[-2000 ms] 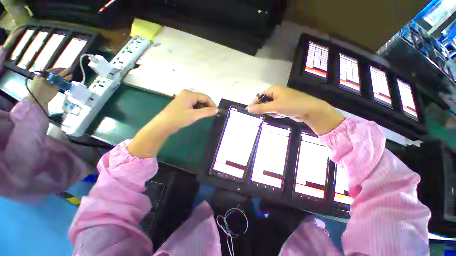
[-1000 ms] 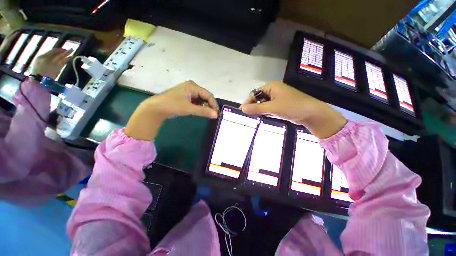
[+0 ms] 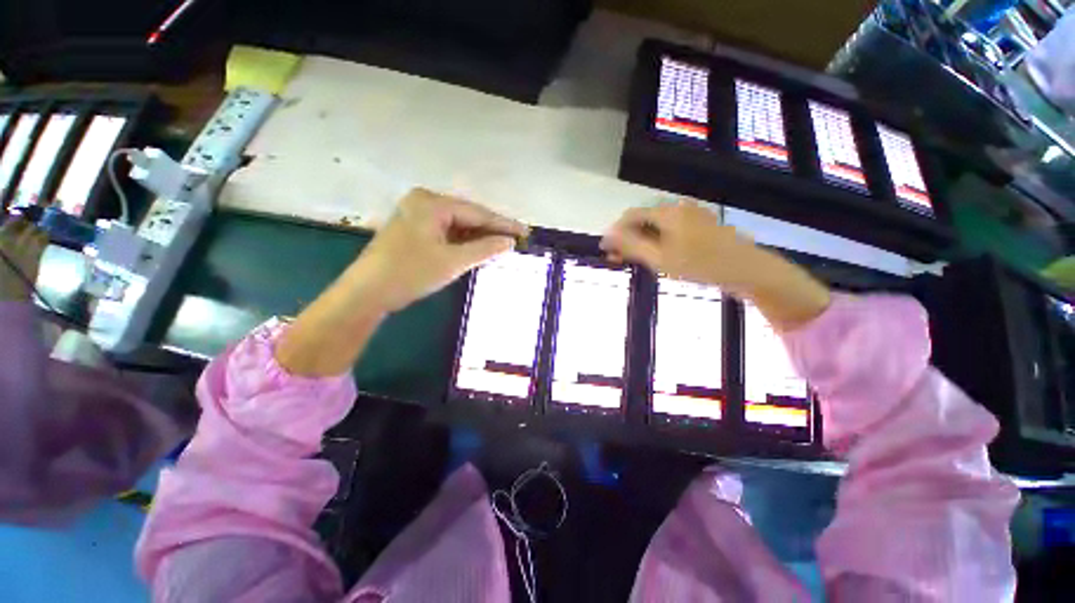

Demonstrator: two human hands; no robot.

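Observation:
A black foam-lined tray (image 3: 637,426) holds several smartphones side by side, screens lit white with red and orange bottom bands. My left hand (image 3: 427,253) is above the top edge of the leftmost phone (image 3: 503,324). Its thumb and finger pinch a small dark and yellowish piece (image 3: 522,239). My right hand (image 3: 696,247) is bent over the top edge of the second phone (image 3: 589,336), its fingertips blurred; a dark spot shows between its fingers, and I cannot tell if it is an object.
A power strip (image 3: 212,147) with white plugs lies at left, by a yellow pad (image 3: 262,71) and white board (image 3: 389,130). Another tray of lit phones (image 3: 754,171) is behind right. A person's sleeve (image 3: 71,412) is at left. A white cable (image 3: 519,536) hangs in front.
The view has shifted, so the trays and strip sit further left. My right hand has moved right along the phone tops, away from my left hand. The neighbour's hand has moved off the far-left tray.

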